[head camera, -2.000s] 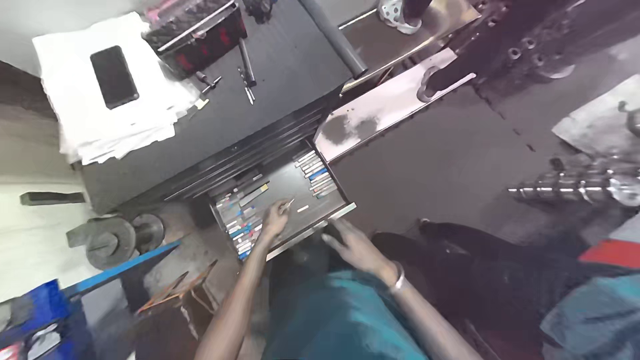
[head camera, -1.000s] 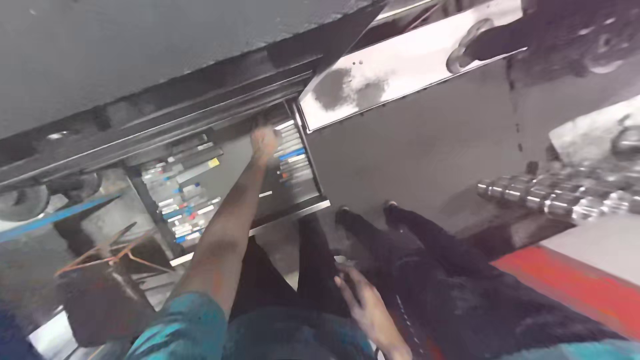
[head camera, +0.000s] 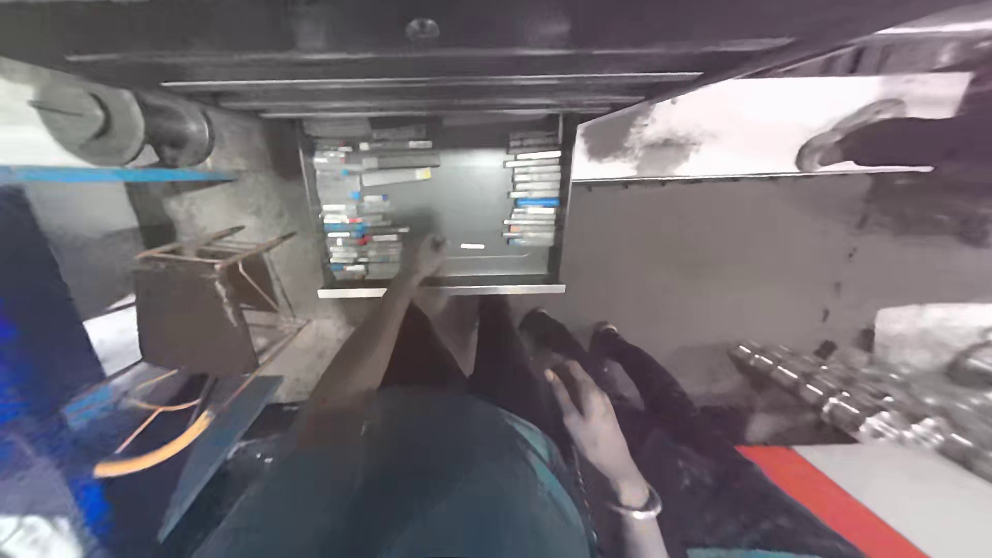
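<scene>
An open metal drawer (head camera: 442, 291) holds rows of small slim packages (head camera: 360, 225) at its left and another row (head camera: 533, 190) along its right side. My left hand (head camera: 425, 256) reaches over the drawer's front edge, beside the left rows; blur hides whether its fingers hold anything. Just right of it, one small pale piece (head camera: 472, 246) lies on the drawer floor. Away from the drawer, my right hand (head camera: 589, 418), with a metal bangle at the wrist, hangs in front of my body with fingers apart and nothing in it.
The dark cabinet (head camera: 434, 54) stands above the drawer. To the left are a metal stool (head camera: 194, 310) and a cylindrical metal part (head camera: 124, 128). Shiny ridged metal shafts (head camera: 860, 411) lie at the lower right. Another person's dark-clothed legs (head camera: 651, 372) are close by my right hand.
My left hand has moved from the drawer's right row towards its front left. My right hand was by the drawer's front edge two seconds ago and is now lower. The view has moved much closer.
</scene>
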